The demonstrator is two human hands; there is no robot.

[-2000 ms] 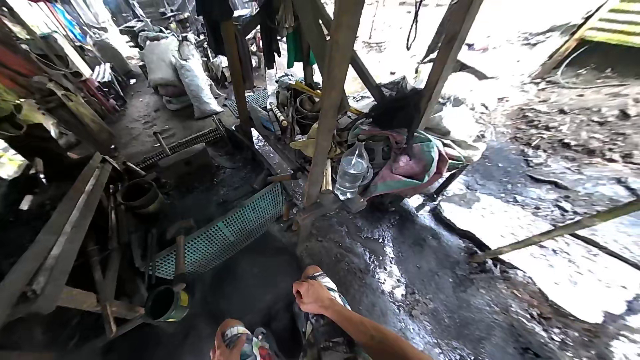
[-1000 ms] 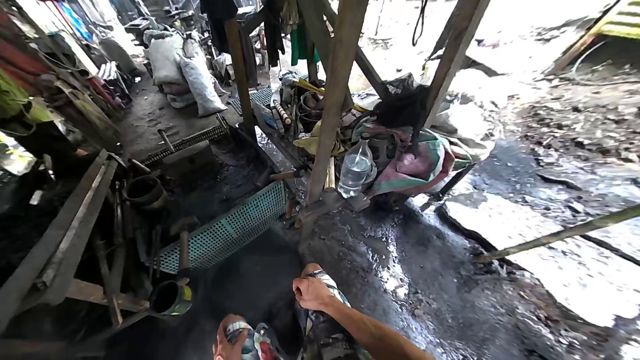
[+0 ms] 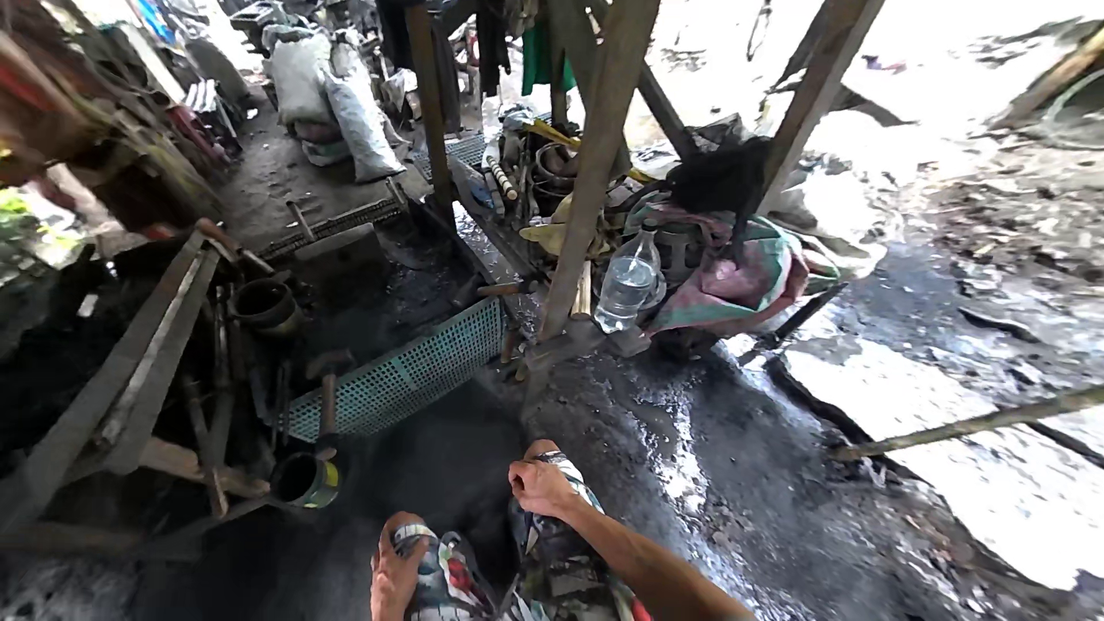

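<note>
My right hand [image 3: 541,488] rests on my right knee, fingers curled in, with no object visible in it. On the left knee lies my left hand [image 3: 398,565], its thumb and fingers apart over the patterned shorts [image 3: 457,578]. Ahead of the knees a green perforated metal sheet [image 3: 405,375] slants beside the dark pit. A hammer [image 3: 329,392] with a wooden handle leans at its left part. Near my left hand stands an open can [image 3: 306,481] with a yellow patch. A clear plastic bottle [image 3: 628,285] holding liquid stands at the foot of a wooden post [image 3: 595,164].
Wooden planks [image 3: 147,362] slope at the left beside a dark round pot [image 3: 266,306]. Filled sacks [image 3: 332,103] stand at the back. A pink and green sack [image 3: 750,276] lies right of the bottle. A pole [image 3: 966,424] crosses the wet ground at the right.
</note>
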